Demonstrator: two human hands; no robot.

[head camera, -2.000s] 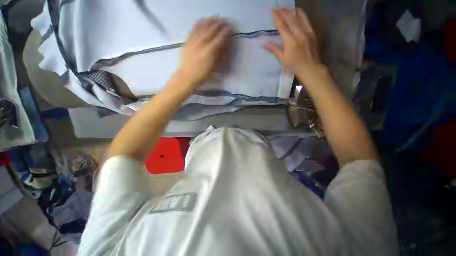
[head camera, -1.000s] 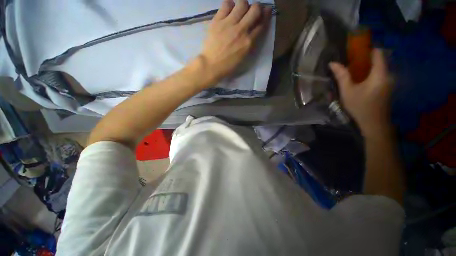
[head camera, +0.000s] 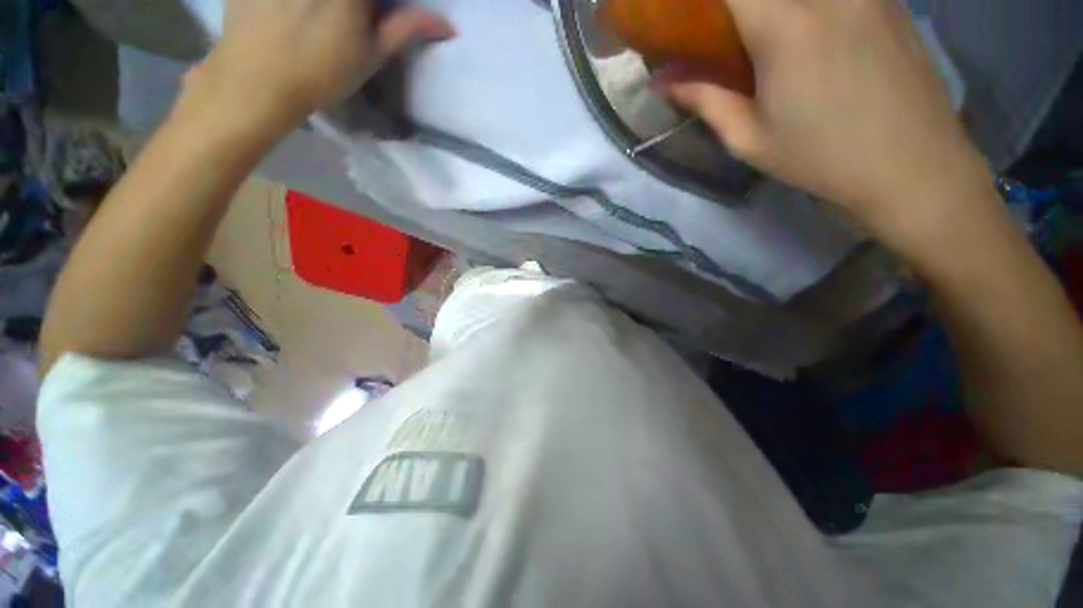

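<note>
The steam iron (head camera: 647, 101), with a shiny metal body and an orange handle, rests on or just over the garment piece at the top centre right. My right hand (head camera: 819, 101) is closed around its handle. The pale garment piece (head camera: 499, 113), with dark seam lines, lies inner side up across the table, its near edge towards me. My left hand (head camera: 315, 54) is at the top left over the garment's left part, thumb spread; its fingertips are cut off or hidden, so I cannot tell whether it holds the cloth.
The grey table edge (head camera: 713, 327) runs slanting below the garment. A red stool (head camera: 350, 247) stands under it on the tan floor. Dark garments or bundles (head camera: 784, 439) lie below right, and mixed cloth heaps (head camera: 71, 154) lie at the left.
The iron in my right hand has moved left from beside the garment to over it. My left hand has moved left along the garment. The view has shifted and tilted.
</note>
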